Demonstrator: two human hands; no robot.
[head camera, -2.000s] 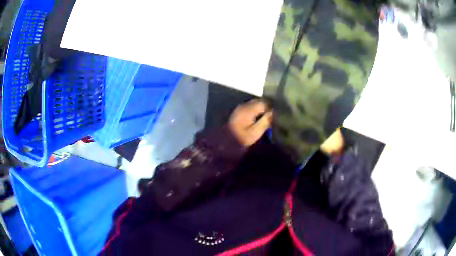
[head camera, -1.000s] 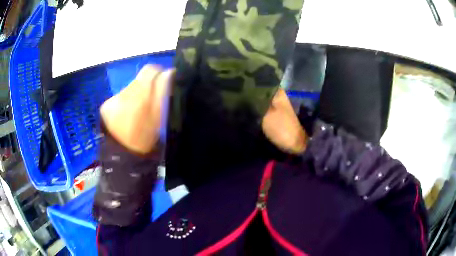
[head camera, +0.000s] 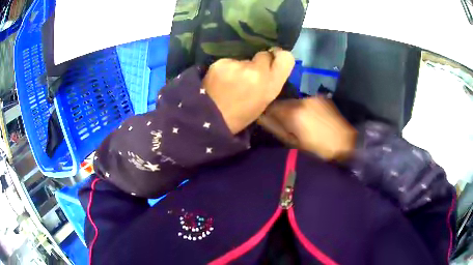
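A camouflage fabric piece (head camera: 244, 23) hangs over the front edge of the white table towards my lap. My left hand (head camera: 249, 85) lies across its lower part, with fingers closed on its right edge. My right hand (head camera: 311, 124) is just below and to the right, slightly blurred, with its fingertips near my left wrist. Whether the right fingers hold any fabric is hidden. The lower end of the fabric is behind my hands and left sleeve.
The white table (head camera: 114, 26) spans the top of the view. Blue perforated crates (head camera: 93, 98) stand at the left. A dark panel (head camera: 381, 77) hangs below the table edge at the right, beside whitish material (head camera: 441, 119).
My left hand has moved right, from the fabric's left edge across to its right edge. My right hand has moved slightly right and turned. The fabric has shifted slightly up and left.
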